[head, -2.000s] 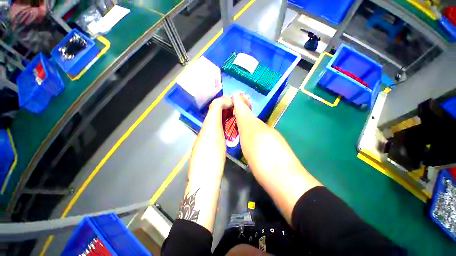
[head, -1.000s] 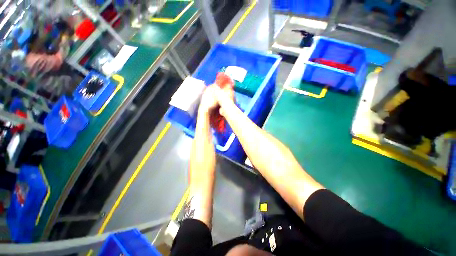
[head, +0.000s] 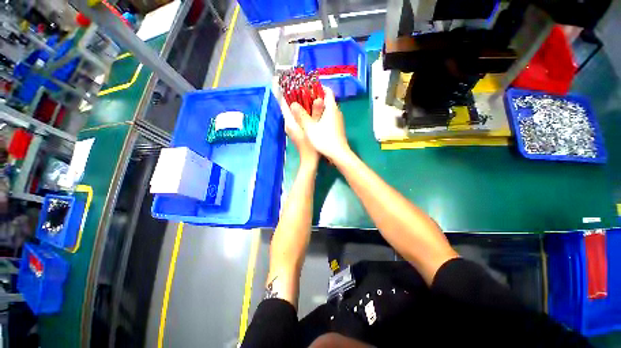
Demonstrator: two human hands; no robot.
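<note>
A bundle of red wires [head: 304,92] with dark and silvery ends facing away from me is clasped between both hands. My left hand [head: 294,122] wraps it from the left and below. My right hand [head: 328,126] wraps it from the right, thumbs close together on top. The hands are over the left end of the green-matted bench [head: 449,183], beside the supply bin. The lower part of the bundle is hidden by my hands.
The blue supply bin [head: 272,170] at the left holds a green wire bundle [head: 240,129] and white box [head: 180,172]. Behind the hands is a small blue bin [head: 349,85]. The crimping machine [head: 442,78], terminal tray [head: 597,129] and finished-lead bin [head: 572,272] are to the right.
Both hands have lifted the red bundle out from over the supply bin and moved right to the bench. The view has turned right, showing the machine and terminal tray fully.
</note>
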